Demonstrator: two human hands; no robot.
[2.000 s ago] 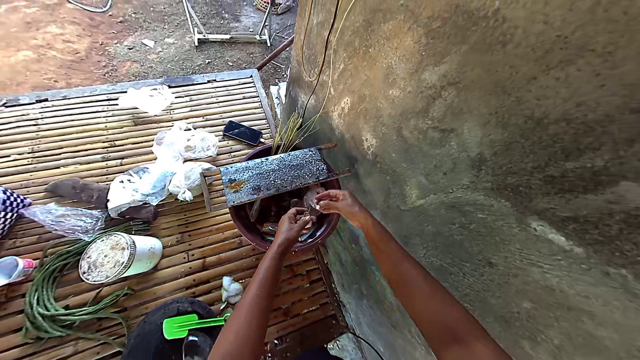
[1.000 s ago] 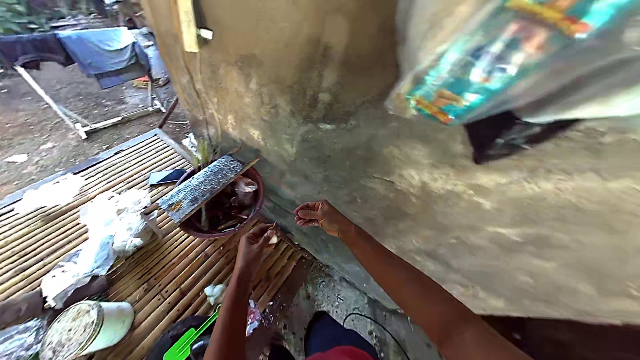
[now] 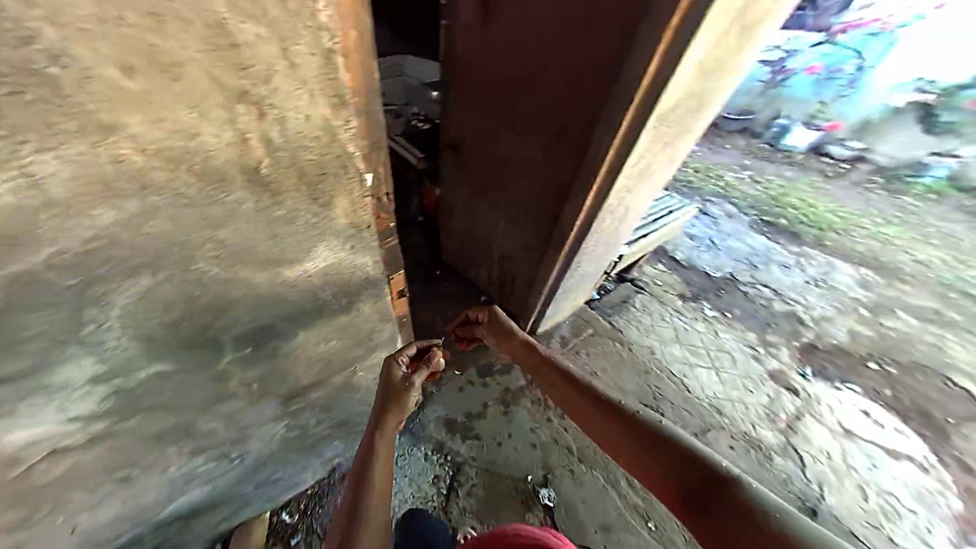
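My left hand (image 3: 412, 370) is in the lower middle of the view, thumb and fingers pinched on a small pale-brown piece (image 3: 436, 357) too small to name. Close by on its right, my right hand (image 3: 480, 328) has its fingers curled with the tips near together; whether anything is between them cannot be told. The two hands are apart. Behind them stands a dark wooden door (image 3: 526, 137), partly open in its frame.
A rough plastered wall (image 3: 191, 229) fills the left side, ending at a worn wooden door jamb (image 3: 374, 168). Below is a stained concrete floor (image 3: 488, 435). A pale door post (image 3: 648, 145) rises at the right, with rough paving (image 3: 732, 351) and pots (image 3: 801, 137) beyond.
The view has swung far right, from the bamboo platform to the doorway. My hands were over the dark red basin two seconds ago; the basin is now out of view.
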